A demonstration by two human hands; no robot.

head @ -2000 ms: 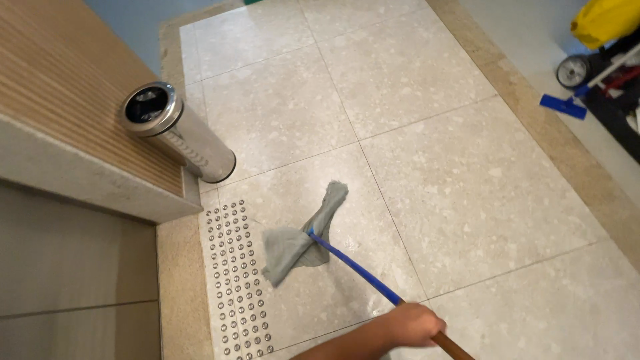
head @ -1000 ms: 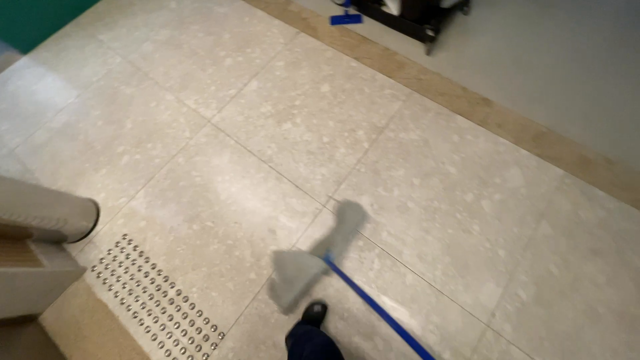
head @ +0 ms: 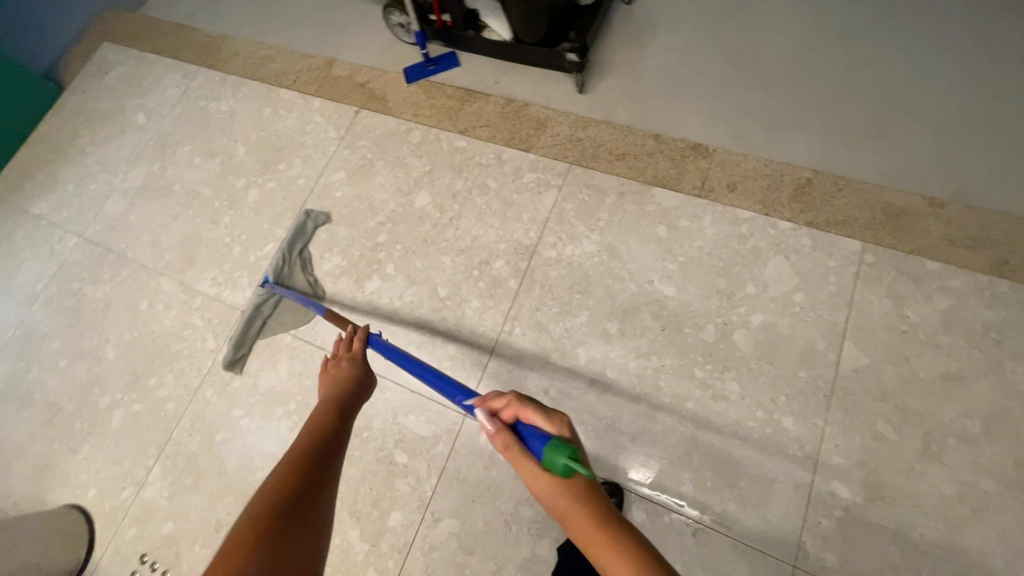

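A long blue pole with a green end cap runs from near my body toward the left. My left hand grips it at a brown section partway down. Nearer the capped end, my right hand is closed around the blue part. At the pole's far end a grey cloth is draped over a head that it hides, and it lies flat on the speckled stone-look floor tiles.
A black wheeled cart stands at the top, beside a blue flat pad holder on a pole. A cylindrical bin is at the lower left, near metal floor studs. My dark shoe shows below my right hand.
The view has swung to the right. Both hands now show on the pole, where two seconds ago one hand was in view. The cloth is stretched longer than before.
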